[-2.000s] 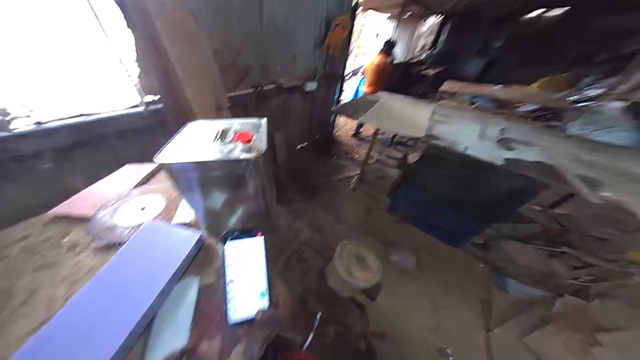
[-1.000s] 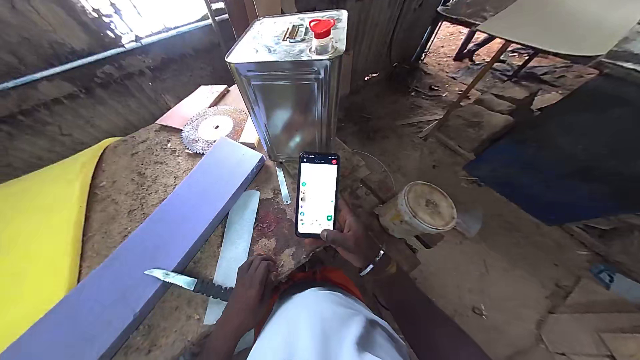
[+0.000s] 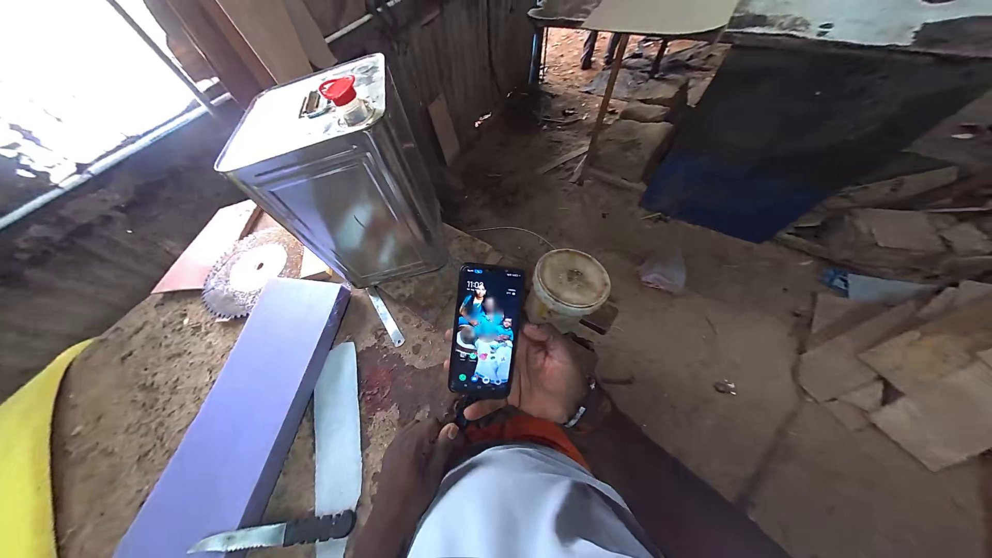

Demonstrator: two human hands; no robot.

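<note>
My right hand (image 3: pixel 546 372) holds a smartphone (image 3: pixel 487 329) upright, its screen lit with a picture and icons. Close below the phone is my left hand (image 3: pixel 422 457), its fingers curled near the phone's lower end; whether it grips a small dark thing there I cannot tell. To the left, a serrated knife (image 3: pixel 271 535) with a black handle lies across a purple board (image 3: pixel 240 403) and a pale flat strip (image 3: pixel 338 434). A metal strip (image 3: pixel 385 316) lies just left of the phone, by the foot of a metal can (image 3: pixel 349 201) with a red cap.
A circular saw blade (image 3: pixel 252 271) lies behind the purple board. Yellow material (image 3: pixel 31 457) is at the left edge. On the ground stand a lidded bucket (image 3: pixel 572 283) and, further right, stacked flat pieces (image 3: pixel 930 372). A table (image 3: pixel 868 27) with a dark blue sheet is at the back right.
The phone's screen has changed from a mostly white page to a dark picture with icons. My left hand has moved from beside the knife handle toward the phone's lower end.
</note>
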